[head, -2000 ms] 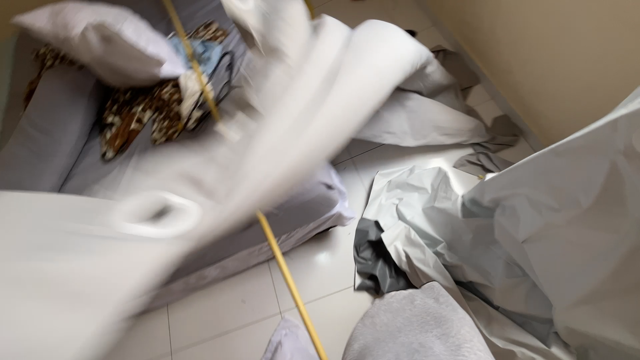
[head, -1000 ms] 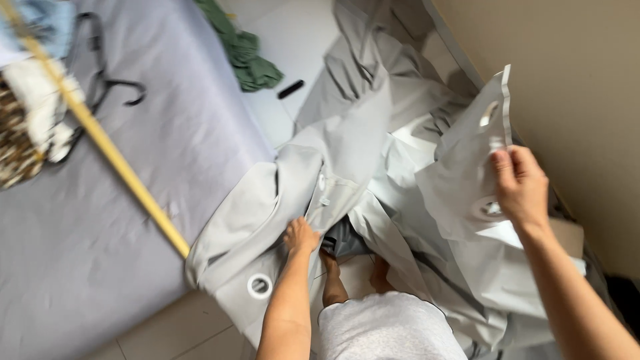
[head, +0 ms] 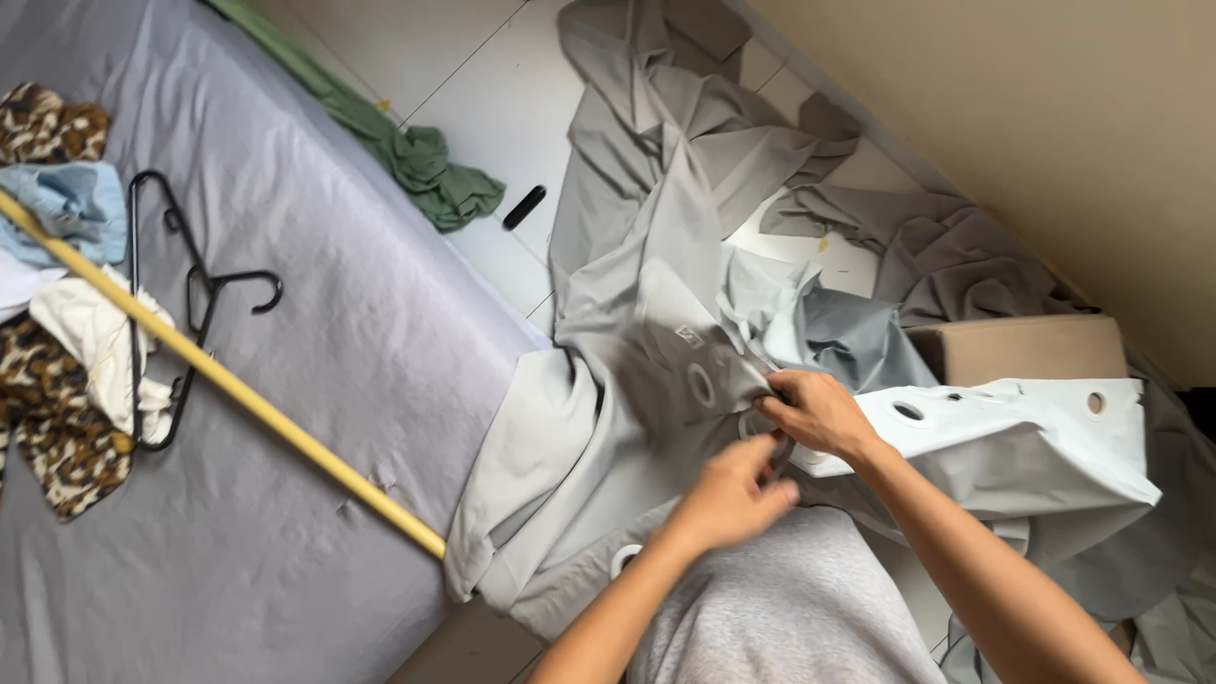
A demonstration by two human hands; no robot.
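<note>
A grey eyelet curtain (head: 627,237) lies in folds over the floor and the bed's edge and rises to my hands. My right hand (head: 817,413) pinches its top edge near a white eyelet ring. Just below and left of it is my left hand (head: 736,494), slightly blurred, its fingers bent at the same edge; whether they grip the cloth I cannot tell. The pale, shiny curtain part with eyelets (head: 988,418) spreads to the right of my right hand. A yellow rod (head: 275,418) lies diagonally on the bed, its lower end at the curtain's folds.
On the grey-sheeted bed (head: 313,532) are a black plastic hanger (head: 199,304), a leopard-print cloth (head: 66,427) and light blue denim (head: 76,204). A green cloth (head: 427,171) hangs to the floor near a small black object (head: 524,207). A brown box (head: 1026,350) stands by the wall.
My right hand, raised at the right with the curtain's edge a second ago, has come inward and down. The two hands are now close together at the edge. The pale curtain part has dropped at the right.
</note>
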